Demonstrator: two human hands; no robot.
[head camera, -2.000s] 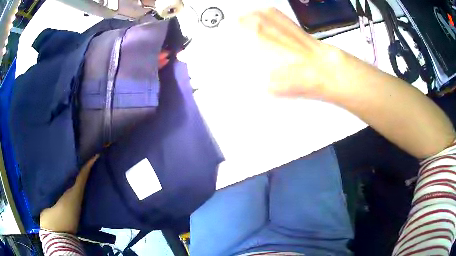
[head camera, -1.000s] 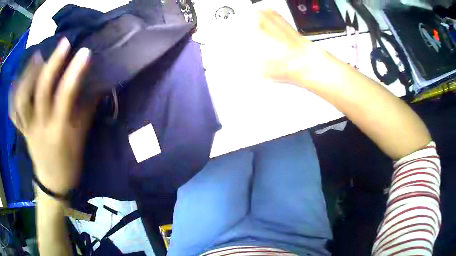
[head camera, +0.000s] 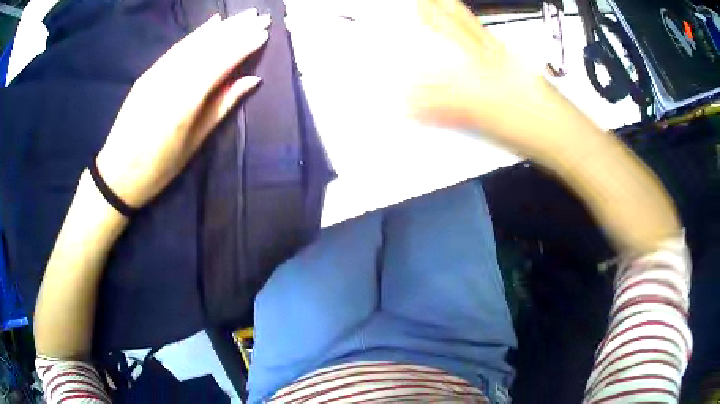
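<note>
The navy garment piece (head camera: 158, 268) lies spread over the left part of the white machine bed (head camera: 371, 150) and hangs over its front edge. A paler line with a folded strip runs down it. My left hand (head camera: 189, 95) rests on top of the cloth, palm down, with its fingers toward the top and the thumb apart. My right hand (head camera: 474, 87) is over the white bed, blurred and overexposed, with no cloth seen at it; its fingers are hard to make out. The needle area is not in view.
Black-handled scissors (head camera: 606, 67) lie right of my right hand, with small snips (head camera: 555, 47) beside them. A black stack with a white emblem (head camera: 659, 39) is at the far right. My lap in blue trousers (head camera: 379, 308) is below the bed's front edge.
My left hand has moved right and up onto the cloth. The garment now lies flatter, and its white patch no longer shows. The view has shifted, so the phone and round disc are mostly out of sight.
</note>
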